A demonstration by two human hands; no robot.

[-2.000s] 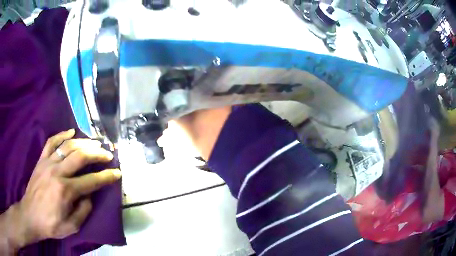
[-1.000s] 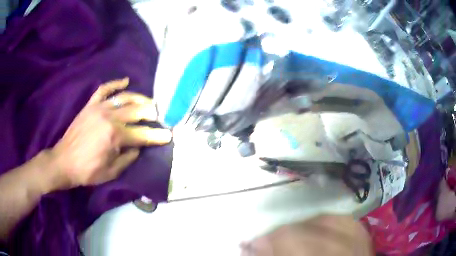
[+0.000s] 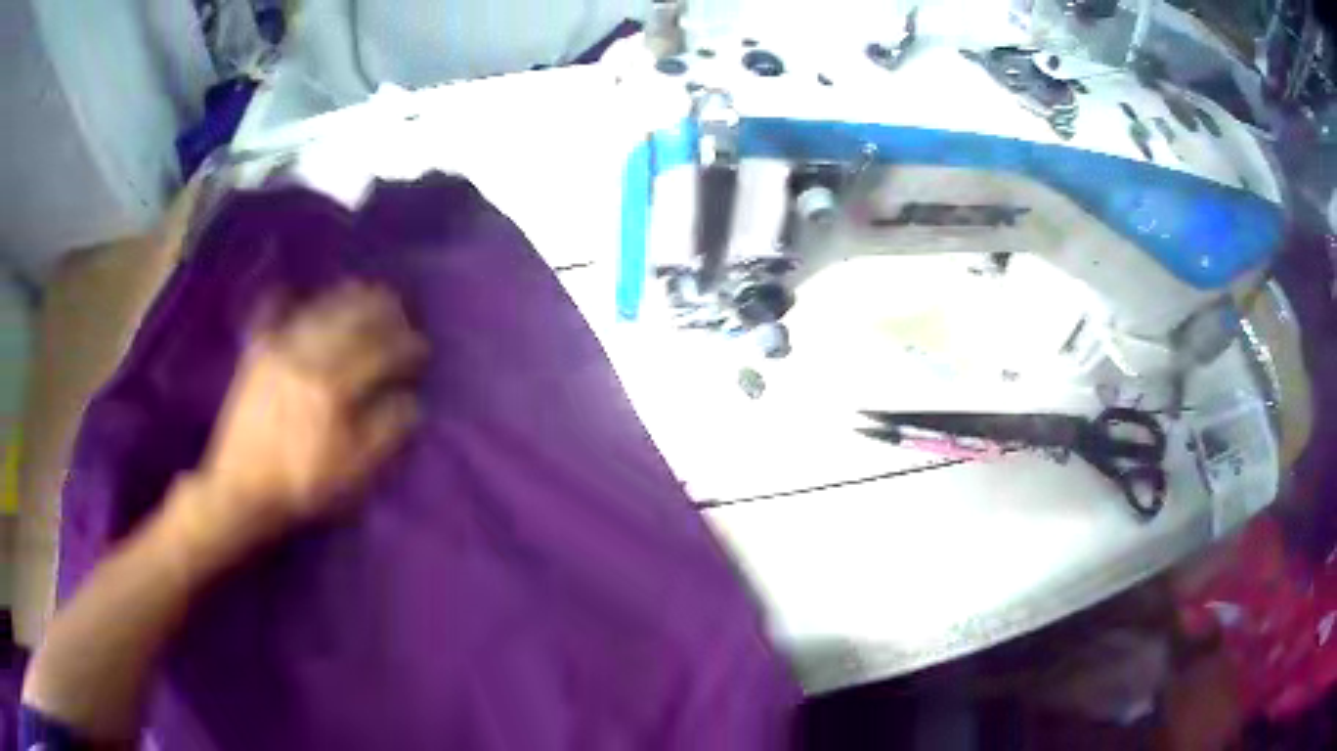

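Note:
A large purple cloth panel covers the left part of the table and hangs over its front edge. My left hand is blurred and lies over the cloth, fingers bent. Whether it grips the cloth cannot be told. My right hand is not in view. The white sewing machine with a blue stripe stands right of the cloth. Its needle area has no cloth under it.
Black shears lie on the white table right of the needle, with a pink thin tool beside them. A brown cardboard sheet is at the far left. Red material shows at the lower right.
The cloth has moved away from the needle to the left and lies spread toward me. My left hand has moved with it. My right hand has left the picture. The view has shifted.

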